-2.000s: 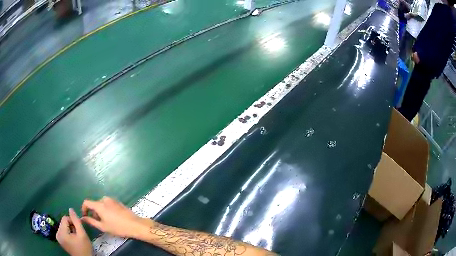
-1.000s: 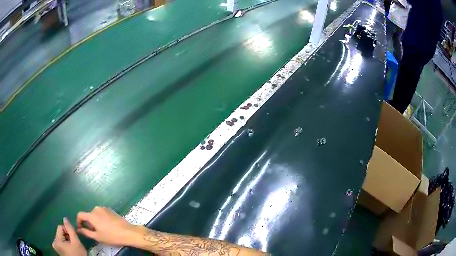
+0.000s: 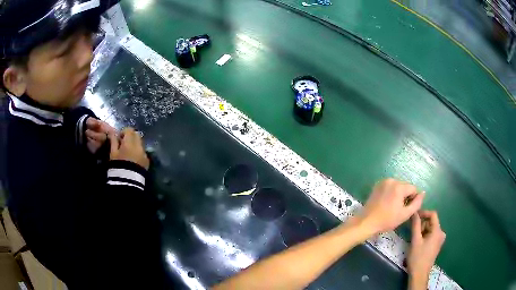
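Observation:
My left hand (image 3: 394, 205) and my right hand (image 3: 427, 241) are bare and close together over the belt side of the pale rail. Their fingertips are pinched near each other; anything between them is too small to make out. A black housing with a blue circuit board (image 3: 308, 102) lies on the green belt beyond my hands. Another such housing (image 3: 186, 52) lies farther left on the belt. Three dark round discs lie in a row on the dark bench: far (image 3: 240, 179), middle (image 3: 268, 204) and near (image 3: 300, 230). A pale yellow strip (image 3: 243, 193) touches the far disc.
A co-worker in a black jacket with white-striped cuffs (image 3: 125, 175) stands at the left, hands together over the bench. Small clear parts (image 3: 144, 97) are scattered beyond. The speckled pale rail (image 3: 283, 158) divides bench and belt (image 3: 362, 136). Cartons (image 3: 11, 266) show at lower left.
The view has swung left, bringing in the co-worker, discs, scattered parts and housings. My hands remain close together with pinched fingers. My tattooed right forearm is out of view; my left forearm now shows.

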